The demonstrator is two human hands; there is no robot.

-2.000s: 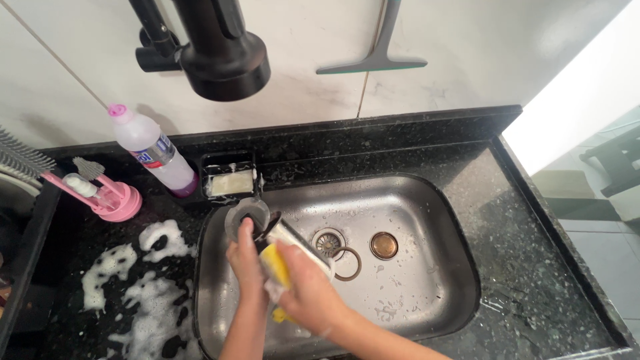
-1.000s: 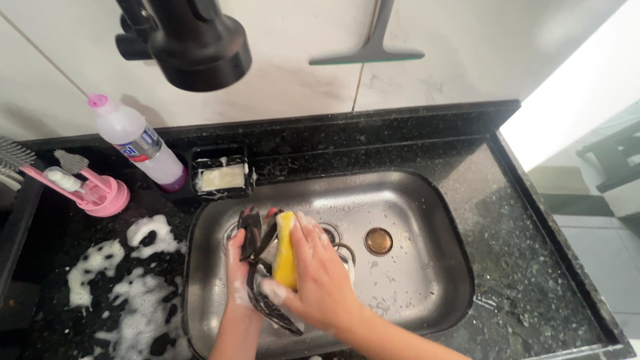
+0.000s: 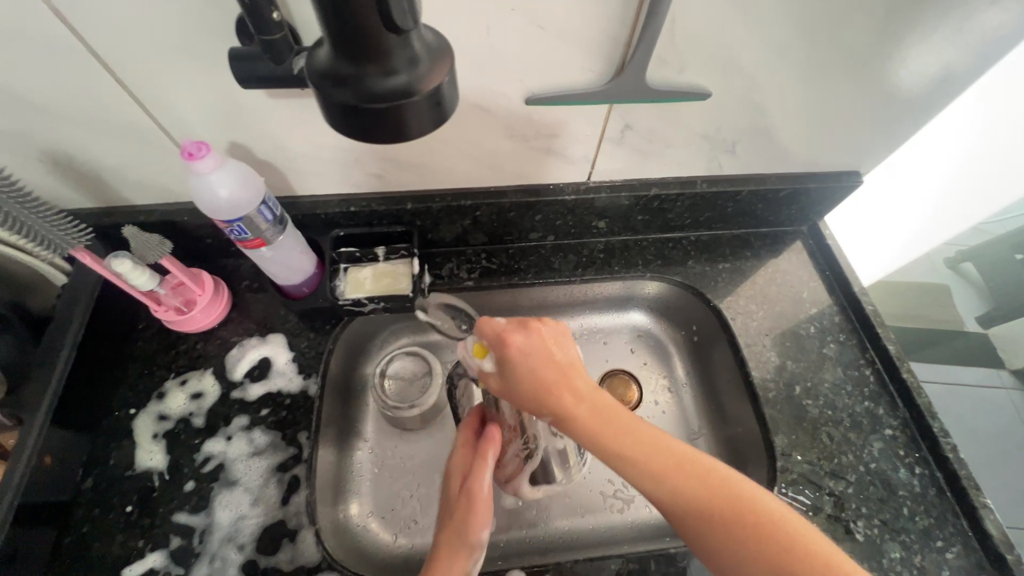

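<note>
My left hand (image 3: 472, 472) grips a soapy, shiny cylindrical metal vessel (image 3: 544, 456) with a dark handle, tilted low inside the stainless steel sink (image 3: 680, 320). Over the vessel's upper end, my right hand (image 3: 532, 364) is closed on a sponge, of which only a small yellow patch (image 3: 481, 350) shows among foam. A clear, rounded piece (image 3: 448, 314) sticks out just beyond the right hand's fingers; what it belongs to cannot be told. Left of the hands, a clear round container (image 3: 408, 384) stands in the sink. The brass-coloured round fitting (image 3: 622, 390) lies to the right.
A black faucet (image 3: 384, 80) overhangs the back. Behind the sink's left corner are a soap bar (image 3: 378, 280) in a black holder and a plastic bottle (image 3: 260, 224). Further left stands a pink brush holder (image 3: 196, 304). Foam (image 3: 248, 480) covers part of the black counter. A squeegee (image 3: 624, 88) hangs on the wall.
The yellow sponge, broadly visible before, is now mostly covered by my right hand. A black piece held in my left hand one second ago has given way to the metal vessel.
</note>
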